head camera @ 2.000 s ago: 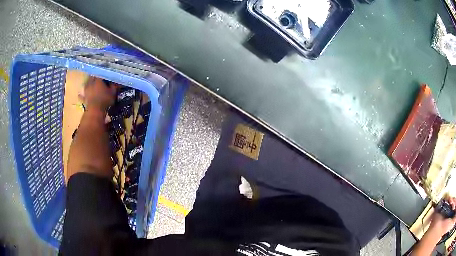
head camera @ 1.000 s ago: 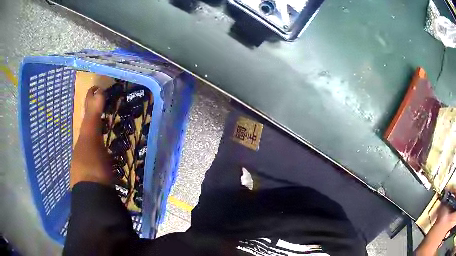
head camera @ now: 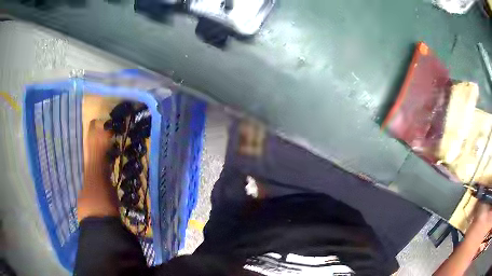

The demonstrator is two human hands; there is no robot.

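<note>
My left hand [head camera: 98, 132] reaches down into the blue crate [head camera: 156, 183], at the left side of the black corded units [head camera: 132, 156]. It is blurred, and I cannot tell if its fingers hold anything. The units lie in rows on cardboard, some with white lettering. My right hand [head camera: 484, 214], cut off by the right edge, is closed around a black object [head camera: 482, 194] beside pale blocks. I cannot tell exactly what the object is.
The green bench [head camera: 302, 81] runs diagonally between crate and fixture. A dark red board [head camera: 421, 102] with pale blocks [head camera: 458, 116] is at right. A black housing [head camera: 237, 13] and a clear bag [head camera: 456, 4] are at the top.
The view has shifted, so the housing, bench and red board sit higher or further left. My left hand remains in the crate. My right hand still holds the black object.
</note>
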